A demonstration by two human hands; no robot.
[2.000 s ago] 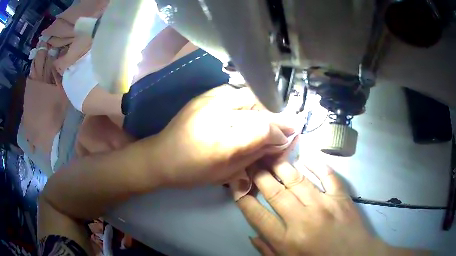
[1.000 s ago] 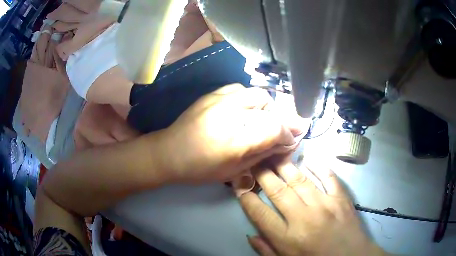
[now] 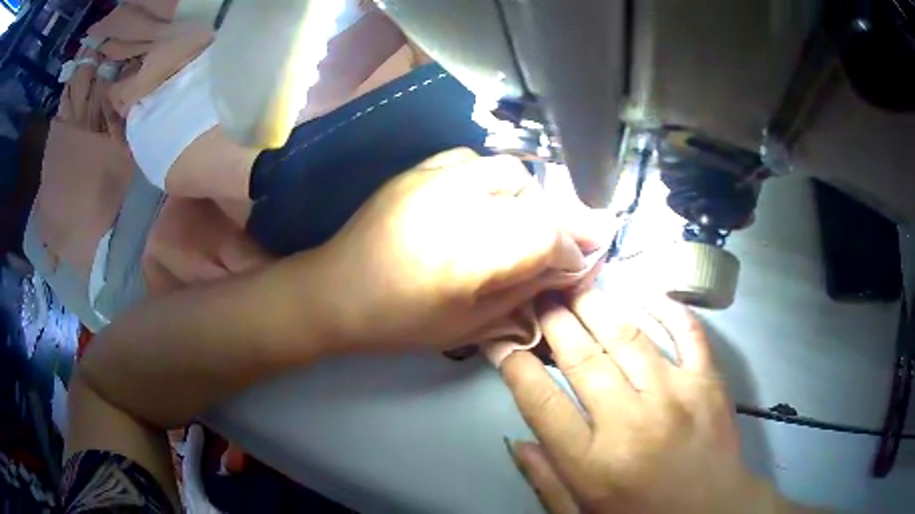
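Note:
The salmon-pink garment lies bunched left of the needle, with a navy panel with a pale stitch line and a white panel. My left hand pinches a folded pink edge beside the needle area; the fingertips are in strong glare. My right hand lies just right of and below it, fingers spread, its fingertips at the same fold. The sewing machine head hangs over both hands. The presser foot and needle are mostly lost in glare.
The lamp glows left of the needle. A ribbed knob stands right of it. A flat black rectangle and a thin dark tool lie at the right of the pale table. More pink fabric is heaped far left.
The view has shifted slightly. My right hand has moved a little up and right, closer to my left hand. More of the folded pink edge shows between them.

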